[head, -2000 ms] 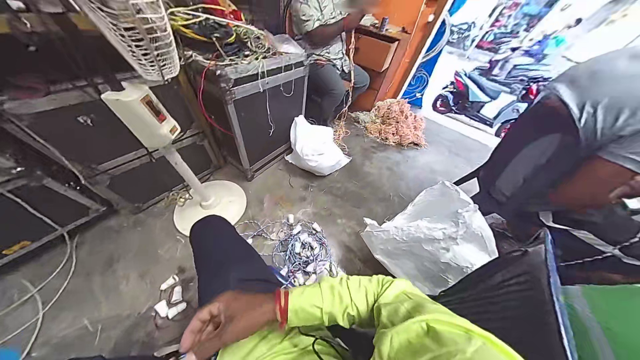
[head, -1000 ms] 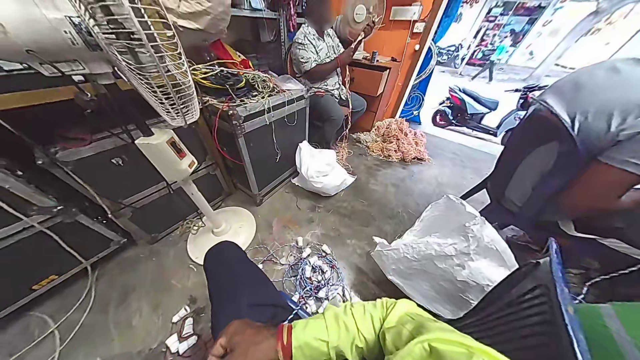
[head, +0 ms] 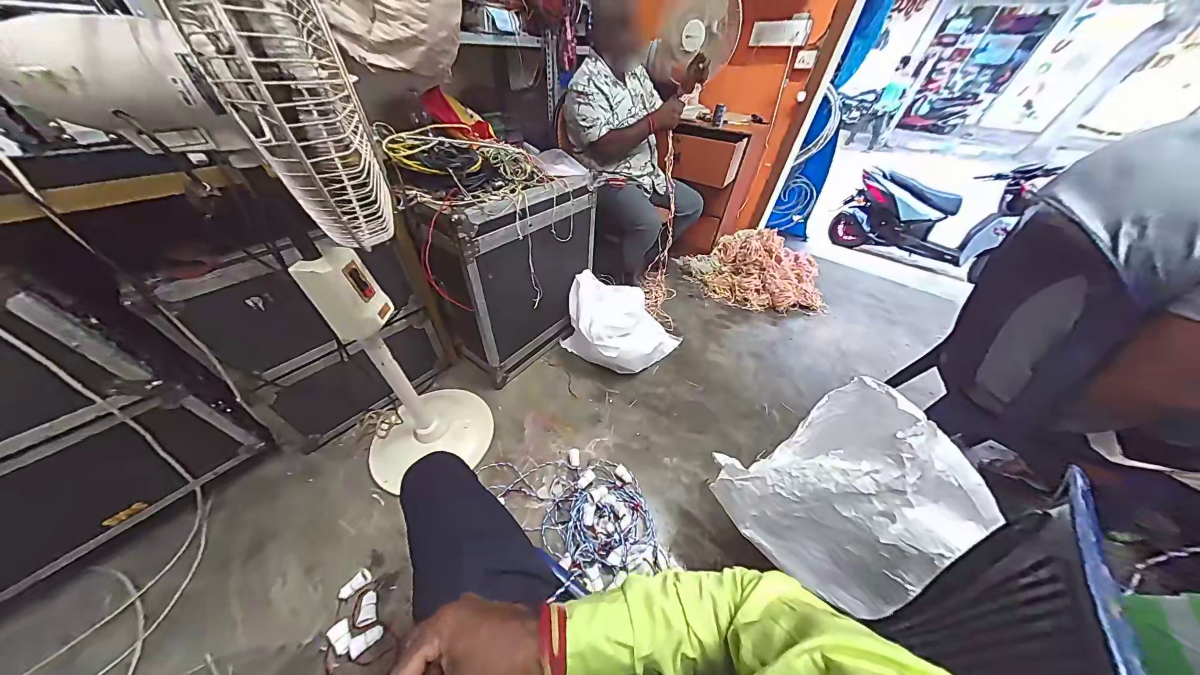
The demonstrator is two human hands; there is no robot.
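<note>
My right hand [head: 483, 637], in a lime-green sleeve with a red band at the wrist, is at the bottom edge beside my dark-trousered knee. Its fingers are partly cut off, so what it holds, if anything, is hidden. My left hand is out of view. Several white cylindrical pieces, perhaps bulb holders [head: 364, 607], lie on the floor left of the right hand. Past the knee sits a tangled heap of blue wire with white fittings [head: 600, 520]. A large crumpled white sack [head: 858, 497] lies to its right.
A white pedestal fan [head: 441, 431] stands ahead at left, near black equipment cases [head: 530, 272] topped with cables. A smaller white sack [head: 619, 323] and pinkish wire heap [head: 759, 272] lie farther off. One person sits behind; another bends at right.
The view has tilted upward since the oldest frame. My right hand sits lower in the picture, and its fingers, spread two seconds ago, are now largely cut off.
</note>
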